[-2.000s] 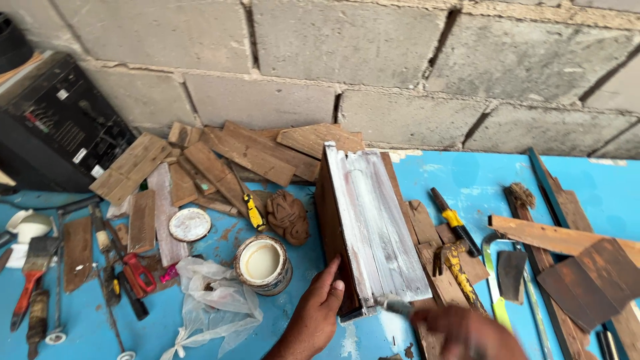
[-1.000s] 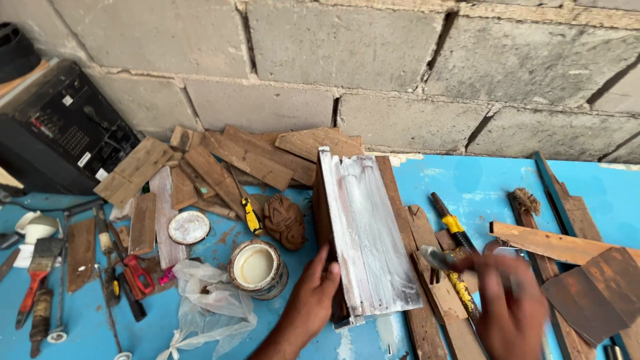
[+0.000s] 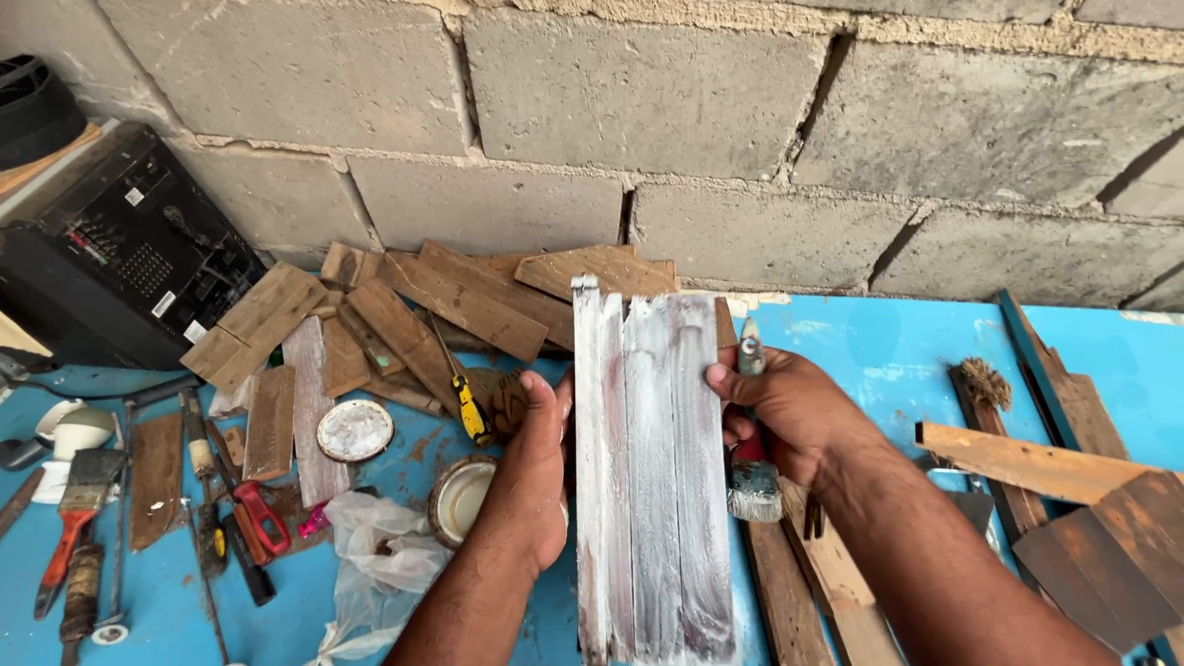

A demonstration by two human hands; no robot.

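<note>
A wooden slat box or panel with a face streaked in white paint (image 3: 652, 481) stands upright between my hands. My left hand (image 3: 536, 472) is at its left edge, palm toward it, its fingertips hidden behind. My right hand (image 3: 786, 407) grips the right edge with the thumb on the face, and also holds a paintbrush (image 3: 756, 490) whose whitened bristles point down. The open can of white paint (image 3: 460, 499) is partly behind my left forearm. Its paint-covered lid (image 3: 355, 430) lies to the left, near a yellow-and-black screwdriver (image 3: 472, 409).
Wood offcuts (image 3: 462, 301) are piled against the block wall. Brushes, including a red-handled one (image 3: 79, 518), and hand tools lie at left beside a clear plastic bag (image 3: 384, 564). A black electronic device (image 3: 139, 250) stands behind. More boards (image 3: 1036, 453) lie at right.
The painted piece has been raised and turned more upright. My right hand, apart from it at right a second ago, has come to its right edge with the brush.
</note>
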